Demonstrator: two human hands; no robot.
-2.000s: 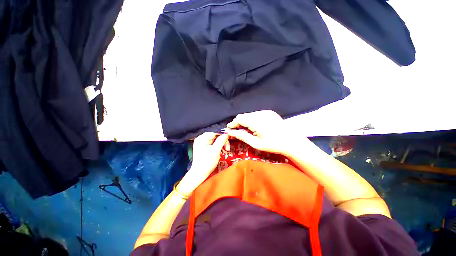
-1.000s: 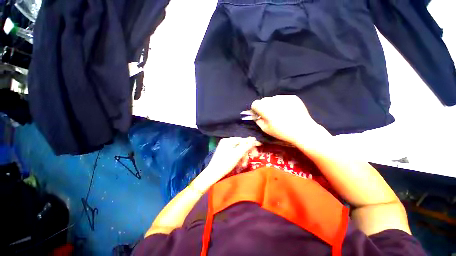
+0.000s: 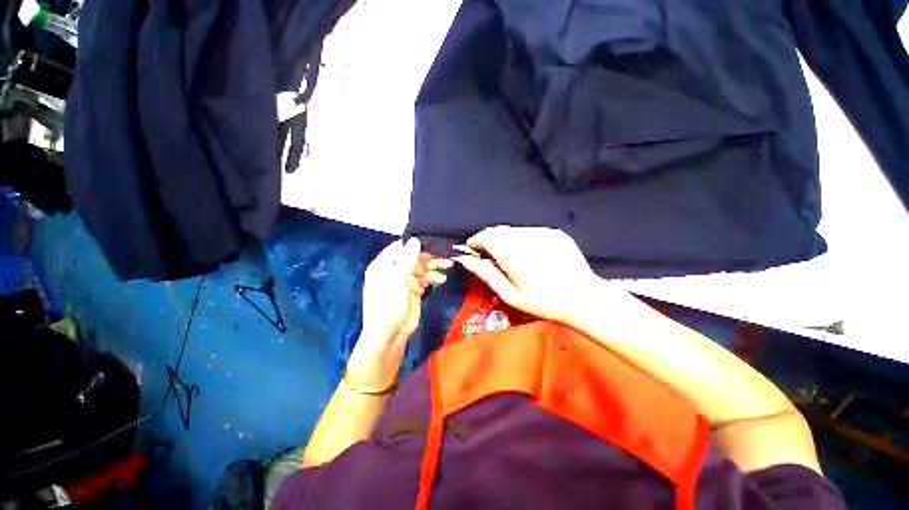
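A navy garment (image 3: pixel 688 209) lies spread in front of me, its lower edge at the table's front edge and a sleeve (image 3: pixel 862 75) reaching off at the upper right. My left hand (image 3: pixel 391 299) pinches the garment's lower left corner. My right hand (image 3: pixel 528 267) is close beside it at the hem, fingers bent around a small pale-tipped tool, likely thread snips (image 3: pixel 461 252). Most of the tool is hidden in the fingers. Whether its tips touch the cloth or a thread is too small to tell.
The white table (image 3: pixel 354 149) runs under the garment. A dark garment pile (image 3: pixel 164 149) hangs over its edge at the left, with a small white tag (image 3: pixel 289 106). Below are a blue floor (image 3: pixel 239 369), dropped hangers (image 3: pixel 261 305) and blue plastic. Dark cluttered items stand at the far left.
My left hand has moved left and up to the garment's corner. My right hand has come down from above the cloth to the hem beside it. The view has shifted a little.
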